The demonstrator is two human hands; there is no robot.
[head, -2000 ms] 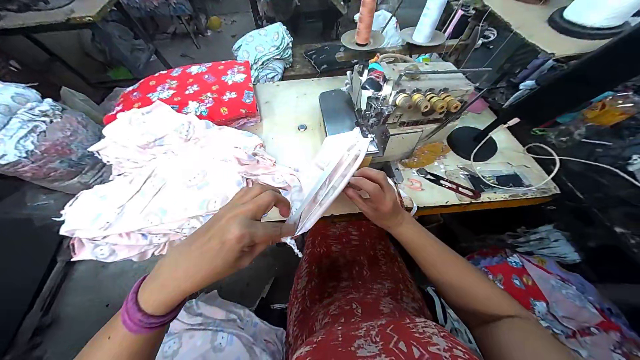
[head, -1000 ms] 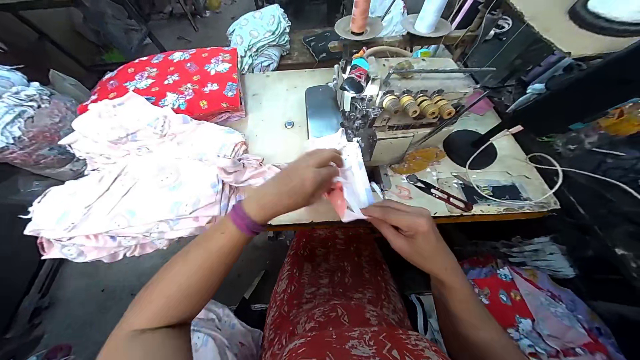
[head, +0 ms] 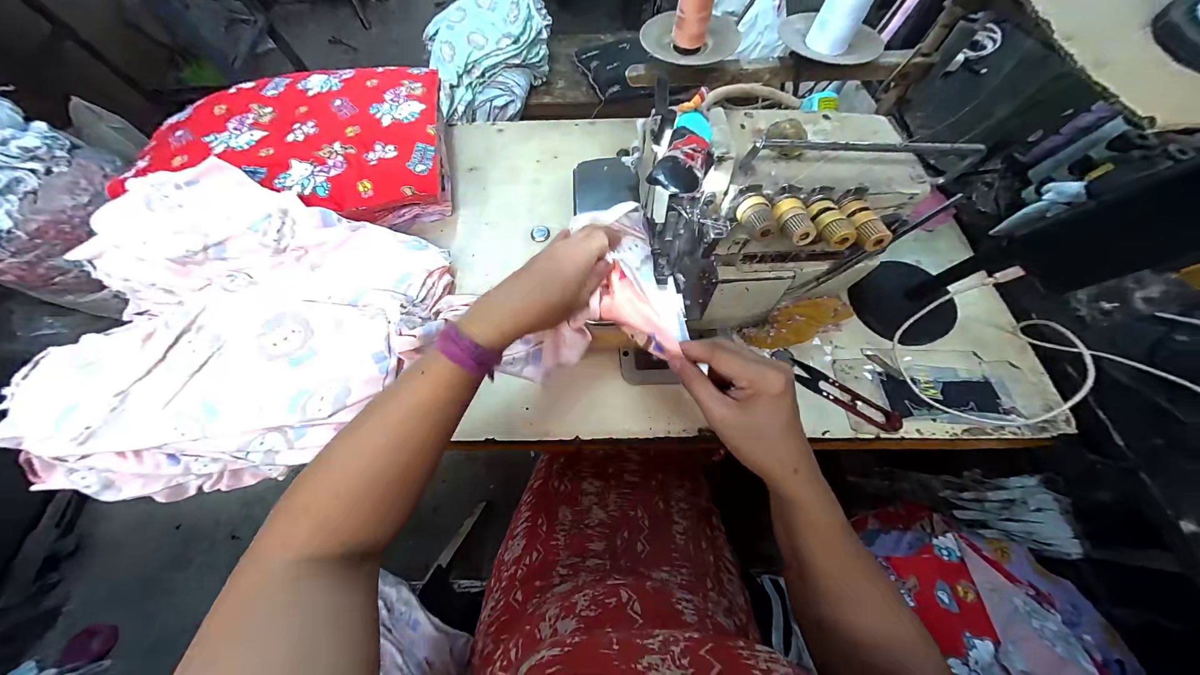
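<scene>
An overlock sewing machine (head: pixel 797 206) stands on a worn cream table, its tension knobs facing me. A pink and white fabric piece (head: pixel 642 295) lies against the machine's needle and presser area. My left hand (head: pixel 553 281), with a purple band at the wrist, grips the upper part of this piece close to the machine. Between the thumb and fingers of my right hand (head: pixel 741 389) is its lower right corner. Pale printed fabric trails from the piece toward a heap of pink and white printed fabric (head: pixel 272 328) on the left. The needle itself is hidden.
Folded red printed fabric (head: pixel 328 141) lies behind the pale heap. Thread snips (head: pixel 848 398) and a looped white cable (head: pixel 994 412) rest on the table's right side. Thread cones (head: pixel 694 26) stand behind the machine. More printed fabric (head: pixel 947 586) is below at the right.
Two seconds ago both hands held the piece at the table's front edge; my left hand has since moved up and forward, close to the machine. The fabric now lies more against the machine.
</scene>
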